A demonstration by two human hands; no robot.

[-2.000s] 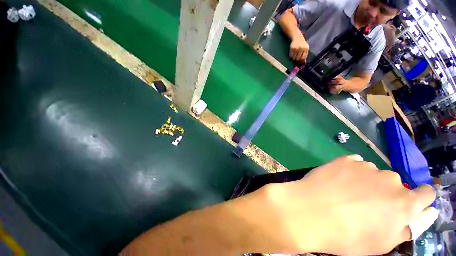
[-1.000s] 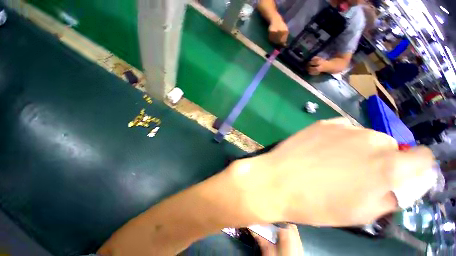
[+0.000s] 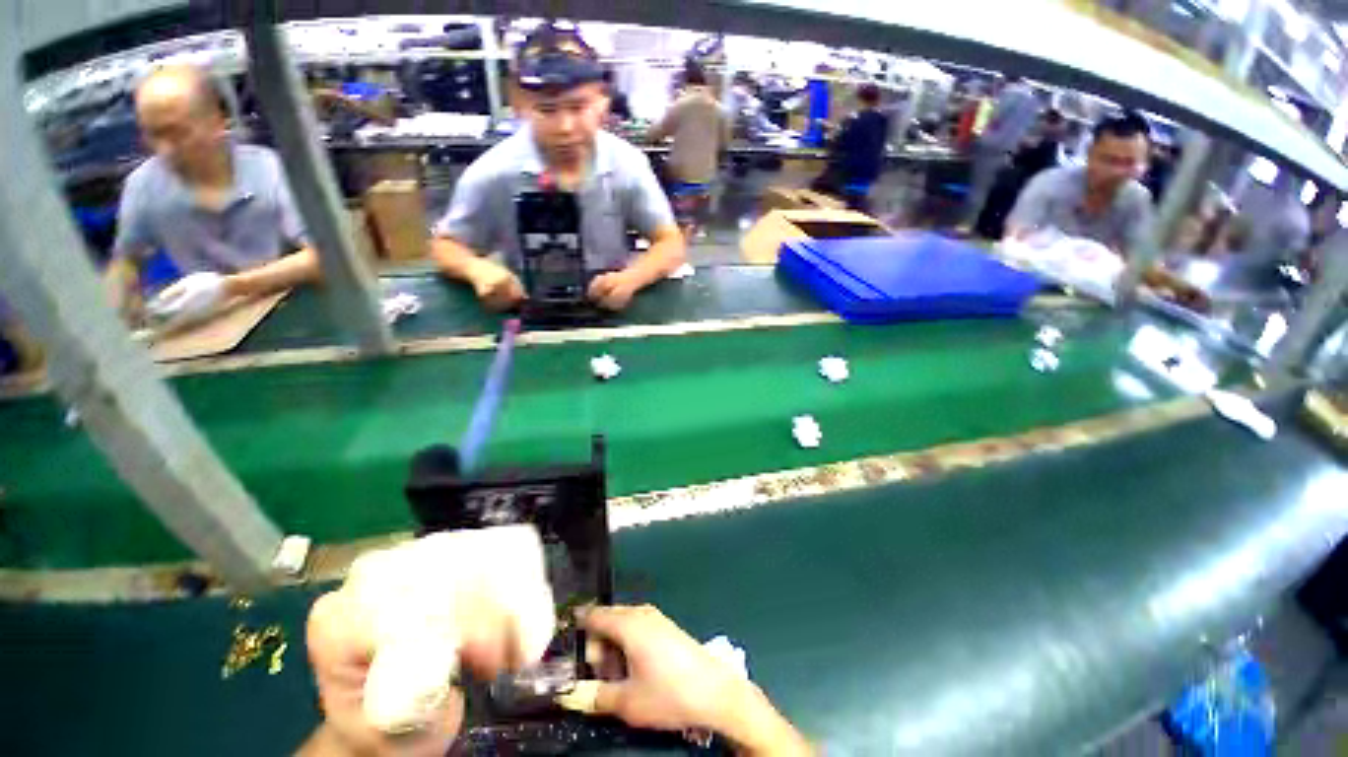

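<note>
The black press fixture (image 3: 580, 518) stands upright on the dark green bench, just in front of me. My left hand (image 3: 429, 629), with white coverings on its fingers, is closed in a fist at the press handle, which it hides. My right hand (image 3: 665, 673) is at the right side of the press base, fingertips at the work area; whether they grip a part cannot be told. A white component (image 3: 724, 654) shows partly behind my right hand. Brass pieces (image 3: 254, 648) lie in a loose pile left of the press.
The green conveyor belt (image 3: 710, 399) runs across beyond the press, carrying several white components (image 3: 806, 430). A bluish divider strip (image 3: 488, 399) crosses it. A white post (image 3: 148, 399) stands at left. Opposite are people in grey, one at a matching press (image 3: 553, 252), and blue sheets (image 3: 902, 277).
The view has swung up and levelled, bringing the whole line opposite into sight. My left hand stays closed at the handle. My right hand, hidden then partly seen low down, now shows at the press base.
</note>
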